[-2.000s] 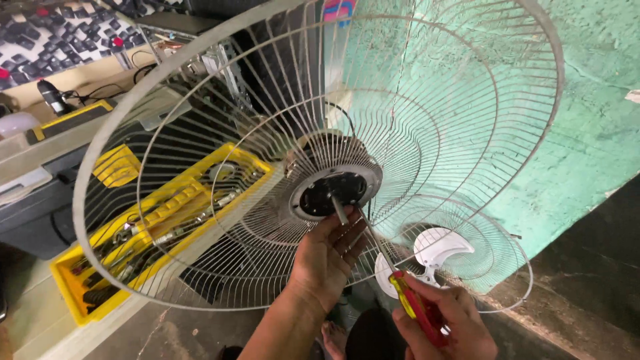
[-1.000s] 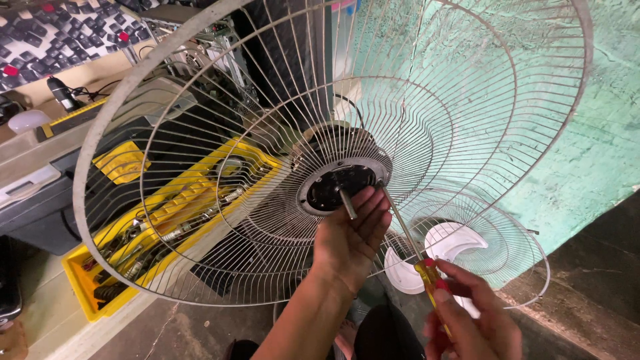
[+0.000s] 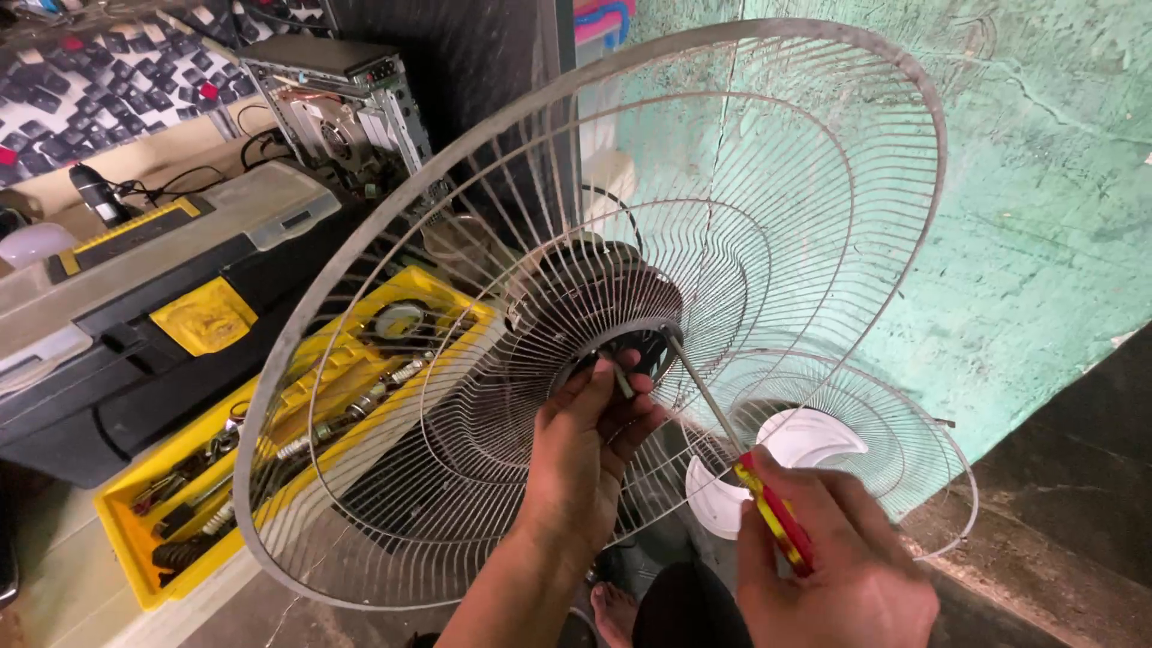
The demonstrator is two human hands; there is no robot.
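Observation:
A round wire fan guard (image 3: 270, 360) is mounted around a fan motor (image 3: 594, 283), open side facing me. My left hand (image 3: 585, 441) is at the guard's centre, its thumb and fingers closed on the metal motor shaft (image 3: 621, 376). My right hand (image 3: 837, 558) grips a screwdriver (image 3: 774, 513) by its red and yellow handle. The screwdriver's tip meets the upper right of the dark centre plate; the screw under it cannot be made out. White fan blades (image 3: 810, 438) lie in a second wire guard (image 3: 972, 504) below right.
A yellow tool tray (image 3: 135, 576) with sockets and other tools lies at the left, beside a black and grey toolbox (image 3: 54, 405). Behind stands an opened computer case (image 3: 333, 58). A green wall (image 3: 1044, 225) rises close on the right. My bare foot (image 3: 615, 612) is below.
My left hand's fingers have closed around the shaft; one second ago they were beside it. The screwdriver tip has shifted from the plate's right side to its upper right. The view is nearer.

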